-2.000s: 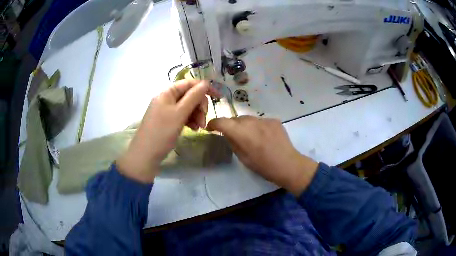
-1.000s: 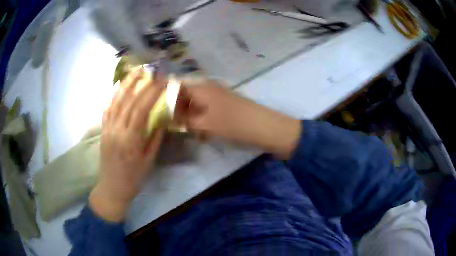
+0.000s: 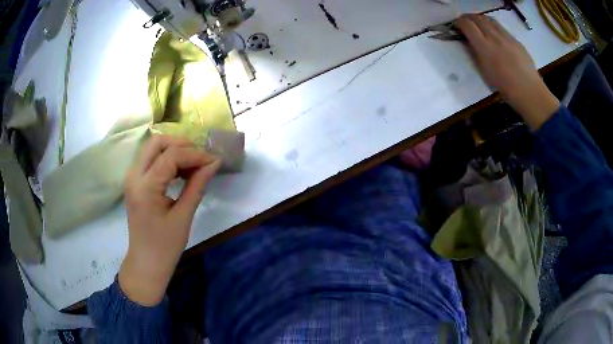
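A khaki sleeve piece [image 3: 97, 181] lies on the white table at the left, with its yellow-green part [image 3: 178, 80] under the lamp light beside the needle area. A greyish cuff band [image 3: 226, 149] is at its right end. My left hand [image 3: 165, 201] has thumb and forefinger pinched at this band; any thread between the fingertips is too fine to tell. My right hand [image 3: 494, 57] is far right, its fingers closed over the handles of the thread snips [image 3: 443, 31], whose blades point left.
The sewing machine's needle parts [image 3: 216, 33] are at top. Darker olive cloth [image 3: 25, 188] and a narrow green cord [image 3: 67, 87] lie at left. Yellow scissors handles [image 3: 558, 20] are at top right. More khaki pieces [image 3: 501, 242] hang below the table edge at right. A thin line crosses the table.
My right hand has moved from the cloth near the needle to the snips at far right. The cuff band is now out in front of the machine, with my left hand pinching it.
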